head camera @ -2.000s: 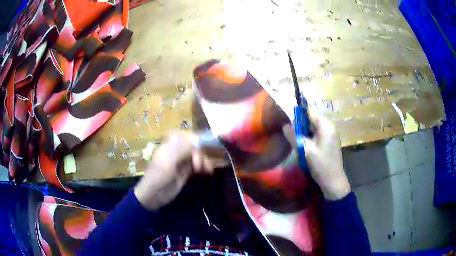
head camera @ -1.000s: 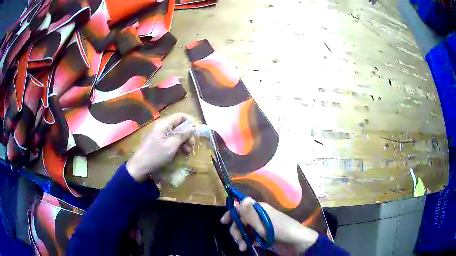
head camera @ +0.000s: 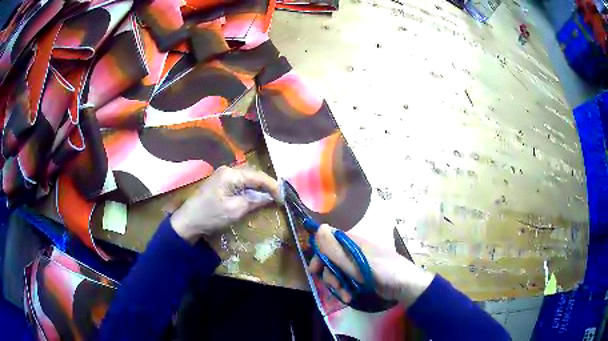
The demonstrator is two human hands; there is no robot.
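A long printed fabric strip [head camera: 310, 166] in brown, pink, orange and white lies over the table edge, its narrow end up on the table. My right hand [head camera: 360, 266] holds blue-handled scissors [head camera: 343, 256], with the blades at the strip's left edge. My left hand [head camera: 230, 200] is at that same edge, fingertips pinched beside the blade tips. Something pale and translucent shows between its fingers; whether it also grips the strip's edge is hard to tell.
A heap of printed fabric pieces [head camera: 180, 160] fills the left of the worn wooden table [head camera: 467, 166]. More printed fabric [head camera: 70, 300] is below the table at lower left. Blue containers [head camera: 593, 160] stand at the right. Small scraps lie near the front edge.
The scissors have moved from my right side to the strip's left edge, and the blades are now higher along it. My left hand has come to the edge. The strip's narrow end now meets the heap.
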